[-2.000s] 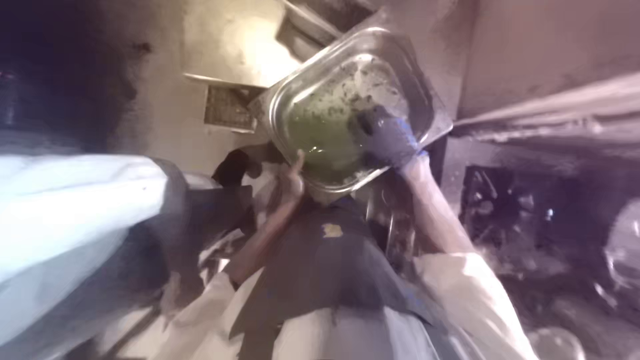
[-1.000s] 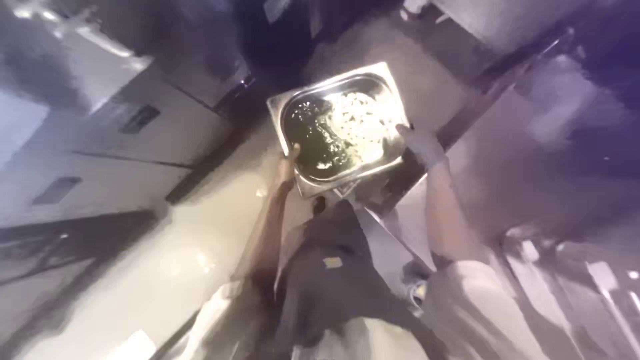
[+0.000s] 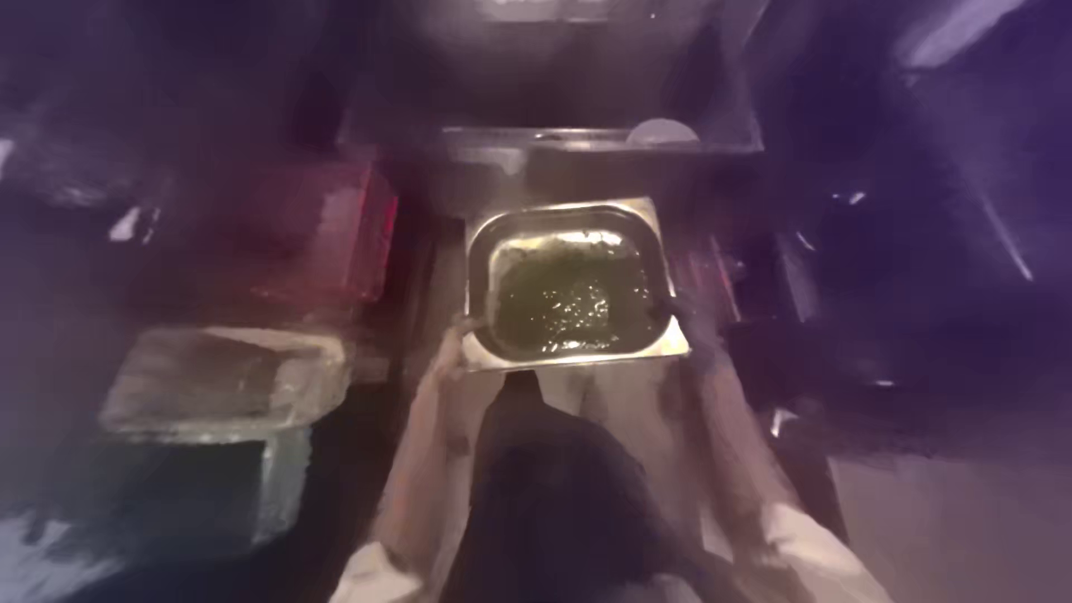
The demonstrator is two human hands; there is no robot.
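Observation:
A rectangular stainless steel food pan (image 3: pixel 502 363) is held out in front of my body, with dark green liquid (image 3: pixel 569 293) in it that glints under the light. My left hand (image 3: pixel 462 335) grips the pan's left side near the lower corner. On the opposite side, my right hand (image 3: pixel 691 322), in a dark glove, has hold of the rim. The fingers of both hands are blurred, and those under the pan are hidden.
To the left are a translucent rectangular container (image 3: pixel 226 385) and a red box-like object (image 3: pixel 368 234). Beyond the pan stands a metal-edged shelf or counter (image 3: pixel 569 138) with a pale round thing (image 3: pixel 662 132) on it. The surroundings are dark and blurred.
Two seconds ago my gloved right hand was inside the pan; now it holds the pan's side. The view has swung to a different, darker part of the room.

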